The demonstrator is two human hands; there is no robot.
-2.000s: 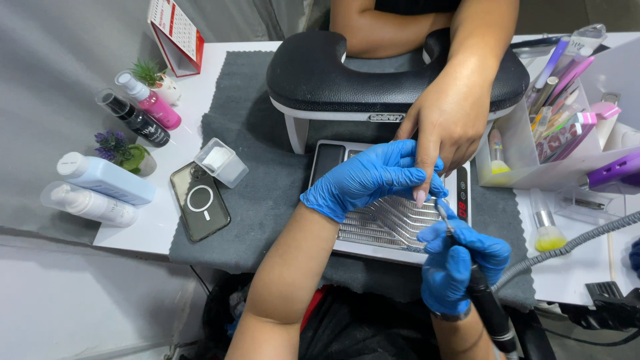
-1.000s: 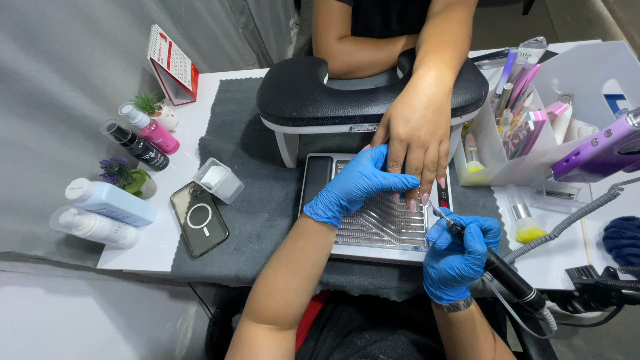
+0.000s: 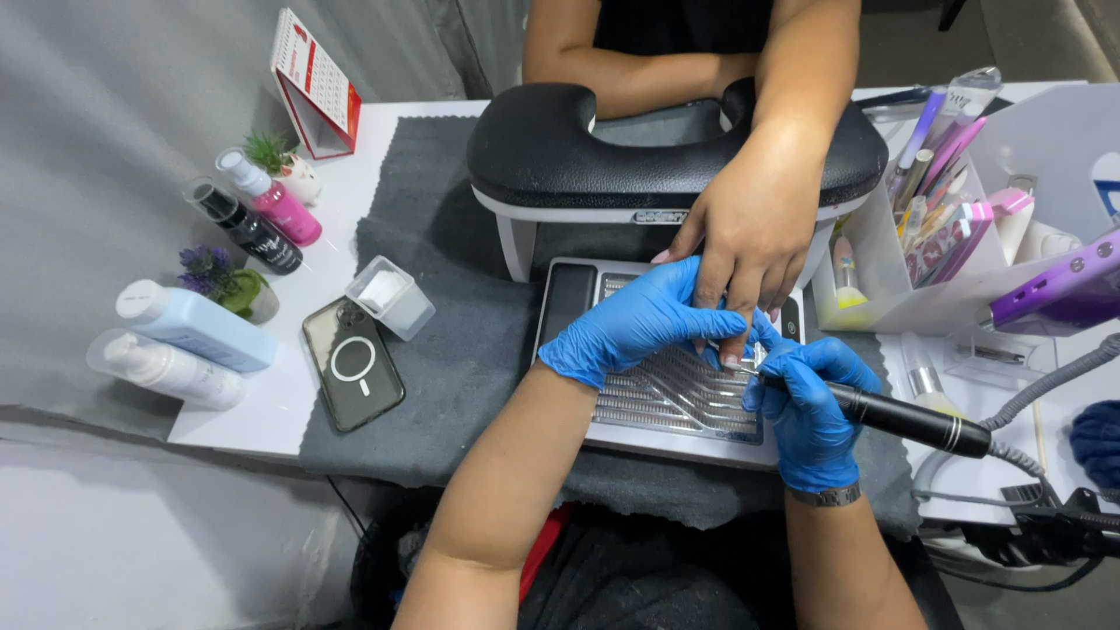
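Both my hands wear blue gloves. With my left hand [image 3: 652,324] I grip a finger of another person's hand [image 3: 757,219], whose forearm lies over a black padded armrest [image 3: 604,171]. A black electric nail drill [image 3: 919,423] is in my right hand [image 3: 809,402], its metal bit at the tip of the held finger's nail. A coiled grey cord runs from the drill's back end toward the right. Below the hands is a white nail dust collector [image 3: 674,394] with a metal grille. Some of my left fingertips are hidden behind the held fingers.
At left stand a pink spray bottle [image 3: 289,210], a black bottle [image 3: 254,232], a light blue bottle [image 3: 210,328], small potted plants and a desk calendar [image 3: 319,87]. A phone [image 3: 354,363] lies beside a clear container [image 3: 407,306]. An organizer [image 3: 875,289] with tools and a purple device [image 3: 1063,284] are right.
The drill bit has come to the nail of a different finger than one second ago. My left hand has shifted its grip on the other person's fingers.
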